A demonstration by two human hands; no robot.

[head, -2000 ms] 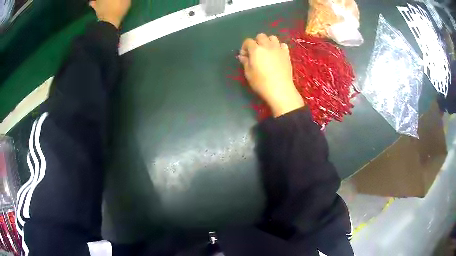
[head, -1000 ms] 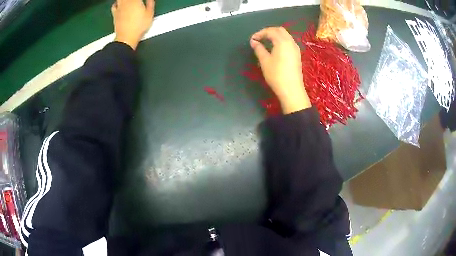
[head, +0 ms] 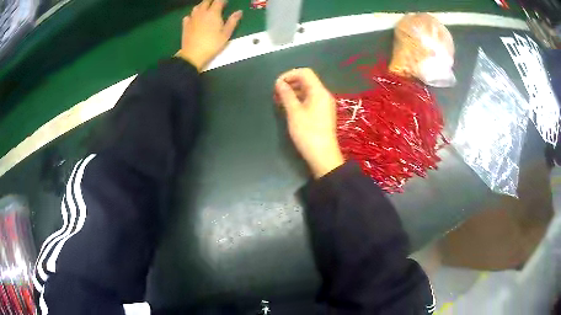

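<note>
A tangled heap of thin red strips (head: 400, 129) lies on the dark green bench top, right of centre. My right hand (head: 307, 114) is just left of the heap, thumb and fingertips pinched together; whether a small piece is between them cannot be seen. My left hand (head: 207, 34) reaches over the white rail (head: 344, 27) above the green conveyor belt (head: 117, 49), fingers spread, with nothing visible in it. A small red item (head: 258, 3) shows on the belt at the top edge, right of my left hand.
A knotted bag of orange-tan contents (head: 423, 46) stands behind the heap. A flat clear bag (head: 492, 123) and white slatted pieces (head: 534, 86) lie at right. A grey post (head: 283, 21) rises at the rail. Clear trays with red items (head: 15, 258) are at left, a brown box (head: 504, 237) lower right.
My left hand has moved right along the belt side and its fingers have spread. My right hand has moved left, away from the heap. A red item has appeared at the top of the belt.
</note>
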